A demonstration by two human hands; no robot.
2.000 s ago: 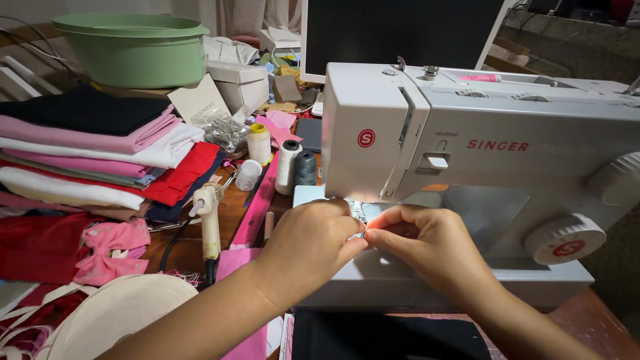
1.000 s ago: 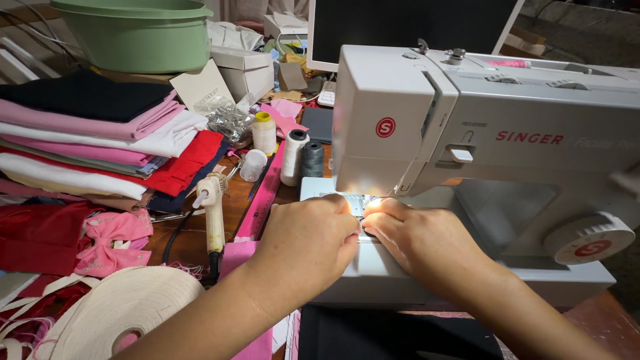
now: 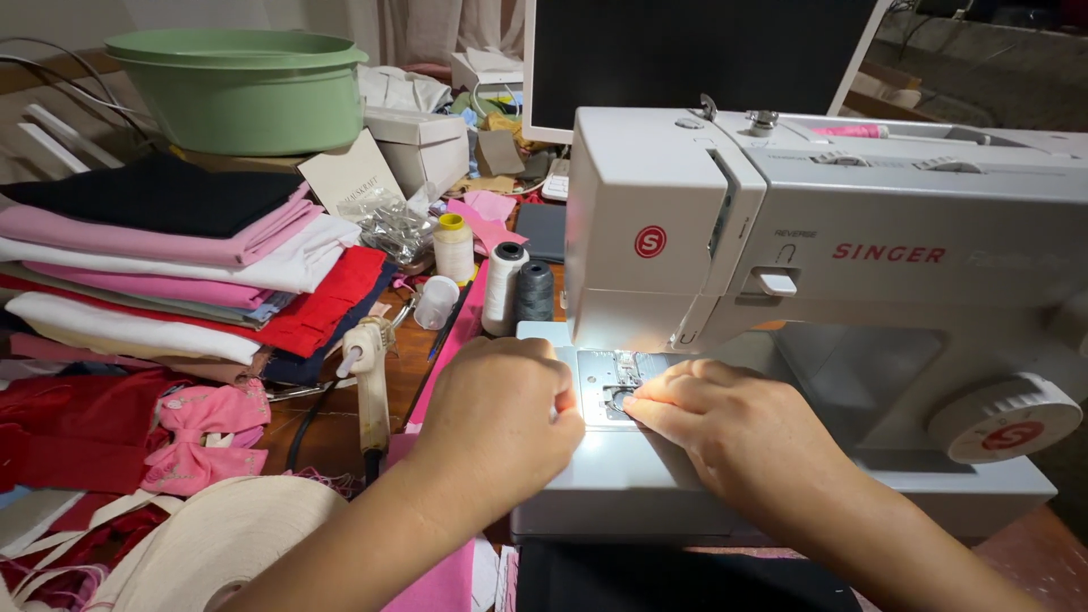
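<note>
A white and grey Singer sewing machine stands on the right, its lamp lighting the metal needle plate. In front of the needle area, the bobbin compartment lies uncovered with a round bobbin partly visible in it. My right hand reaches in from the right, its thumb and fingertips together at the edge of that compartment; whether they pinch anything is hidden. My left hand is curled at the left edge of the machine bed, fingers bent inward, and what lies within them cannot be seen.
Thread cones stand behind my left hand. Left of it are a glue gun, folded fabrics, a pink bow and a roll of cream tape. Black fabric lies before the machine; a green tub sits behind.
Two seconds ago my hands met in front of the needle area. They are now apart, the left at the bed's left side and the right at the bobbin compartment, which shows between them.
</note>
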